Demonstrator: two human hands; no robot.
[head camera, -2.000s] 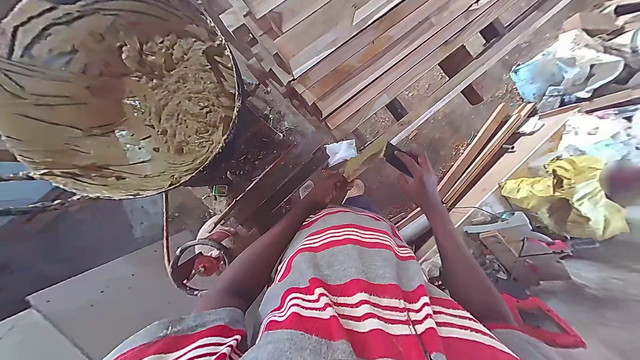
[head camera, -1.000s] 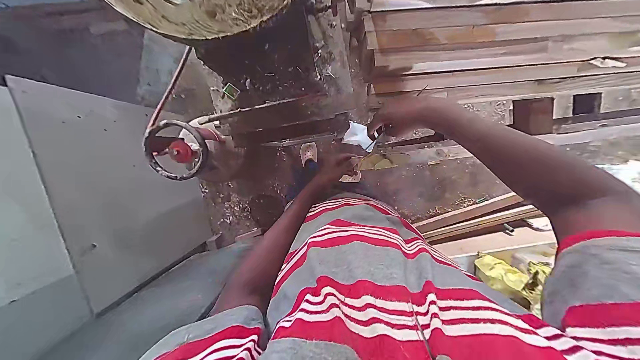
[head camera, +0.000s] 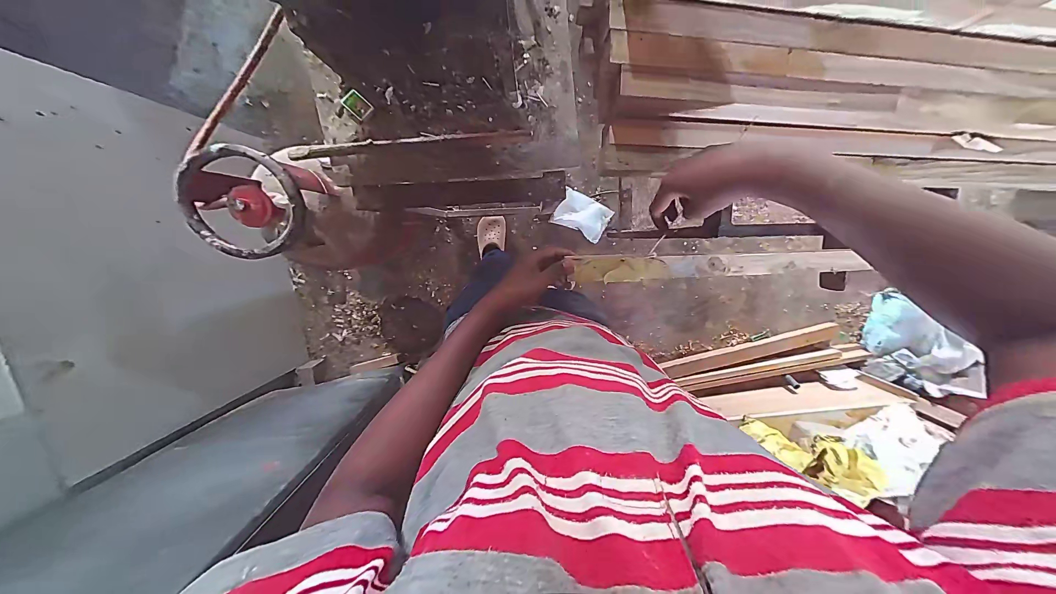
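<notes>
My left hand (head camera: 536, 276) is in front of my body with its fingers bent, at the near end of a narrow wooden board (head camera: 742, 262) with a yellowish patch. Whether it grips anything is hidden. My right hand (head camera: 693, 194) is raised above the board, farther right, with thumb and fingers curled together. A thin pale strand (head camera: 657, 246) runs down from its fingertips toward the board; what it is cannot be told. Between the hands, a little farther off, a crumpled white plastic bag or sheet (head camera: 583, 214) lies on dark timber.
Stacked planks (head camera: 825, 78) fill the upper right. A handwheel (head camera: 239, 200) with a red hub stands at the left, beside large grey panels (head camera: 124, 231). Loose wood strips (head camera: 759, 359), a yellow bag (head camera: 846, 466) and a bluish bag (head camera: 899, 322) lie at the lower right.
My right hand has moved away from my left, out to the right. The dark item seen in it earlier no longer shows clearly. The view has swung, and the mud-filled drum has left it.
</notes>
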